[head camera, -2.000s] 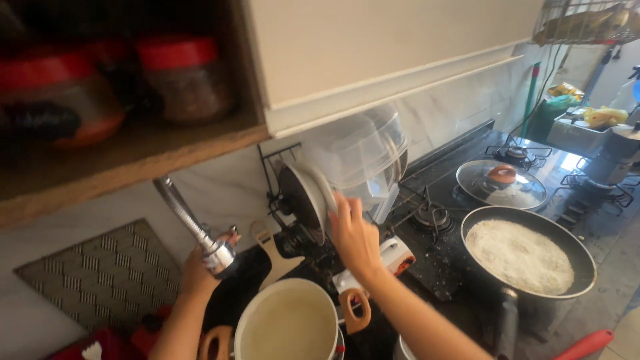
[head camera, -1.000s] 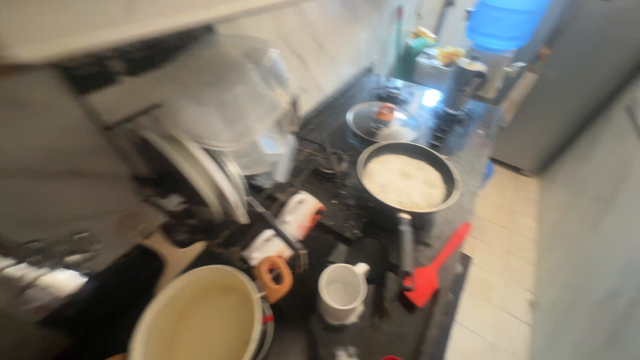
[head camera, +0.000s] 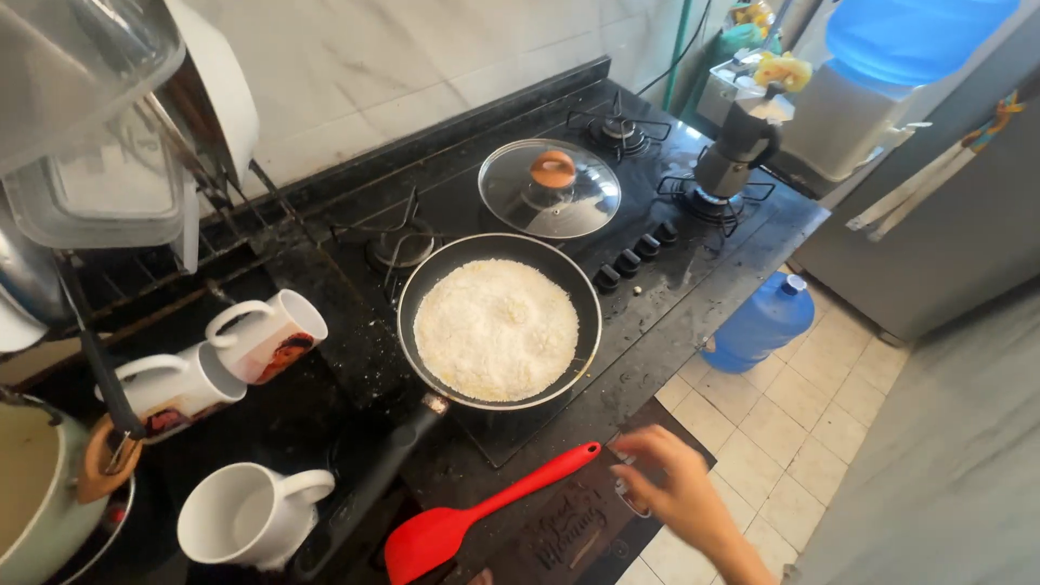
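My right hand (head camera: 668, 487) is over the dark mat, thumb and fingers apart, holding nothing. Just left of its fingertips lies the handle end of a red silicone spatula (head camera: 475, 513). Only what looks like a fingertip of my left hand (head camera: 481, 578) shows at the bottom edge, close to the spatula; the rest is out of view. Beyond the spatula, a black frying pan (head camera: 599, 325) holds a white, crumbly layer (head camera: 497, 329) and points its handle toward the lower left. A glass lid with a wooden knob (head camera: 550, 188) rests behind the pan on the cooktop.
A white mug (head camera: 223, 520) stands at the lower left, with two printed mugs (head camera: 276, 333) lying behind it. A pot (head camera: 32, 496) is at the left edge below a dish rack. A moka pot (head camera: 735, 146) sits over a lit burner. A blue water jug (head camera: 760, 325) is on the floor.
Two seconds ago my right hand was at the dishes in the rack and my left hand near the faucet; now my right hand is beside the spatula. The view has swung right toward the cooktop.
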